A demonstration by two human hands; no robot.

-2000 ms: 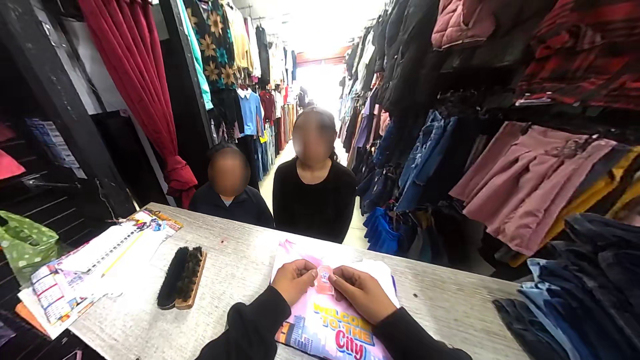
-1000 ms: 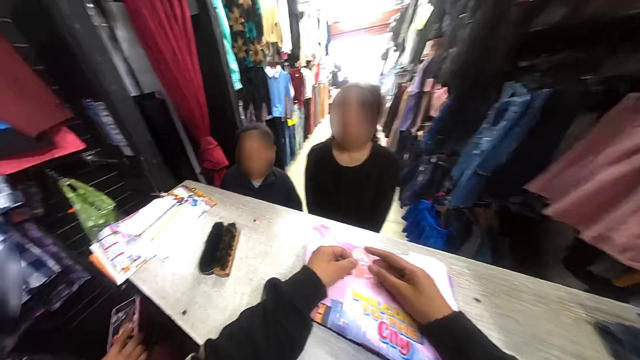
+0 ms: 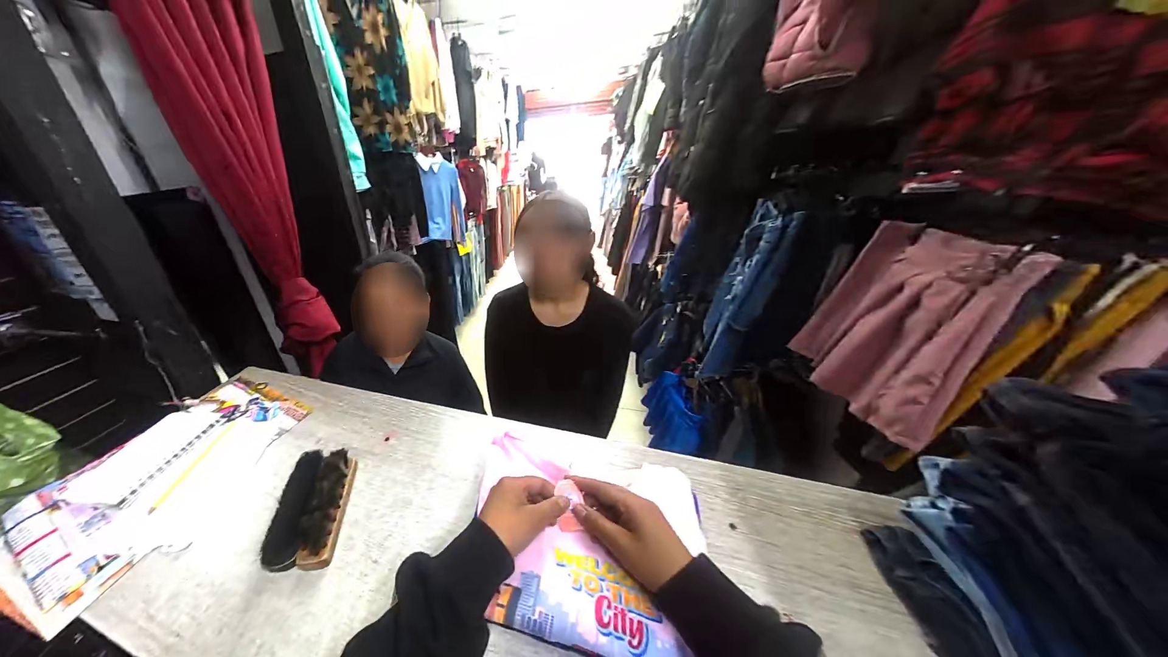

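Note:
A printed pink and white garment or bag (image 3: 538, 584) with colourful lettering and a city picture lies on the grey wooden counter (image 3: 411, 511). Over its upper part, my left hand (image 3: 525, 513) and my right hand (image 3: 630, 529) meet, both pinching a small pale pink item (image 3: 569, 494) between thumbs and fingers. What that item is, I cannot tell. Two dark-bristled brushes (image 3: 310, 506), one with a wooden back showing, lie side by side left of my hands.
Papers (image 3: 100, 520) with a yellow pencil (image 3: 187, 470) cover the counter's left end. Folded jeans (image 3: 1004, 538) are stacked at the right. Two people (image 3: 558, 356) (image 3: 397, 365) face me beyond the counter. Clothes racks line both sides of the aisle.
The view swung to one side and back. Both hands remain at the small pink item over the print. A hand with a phone, seen at the lower left one second ago, is out of view.

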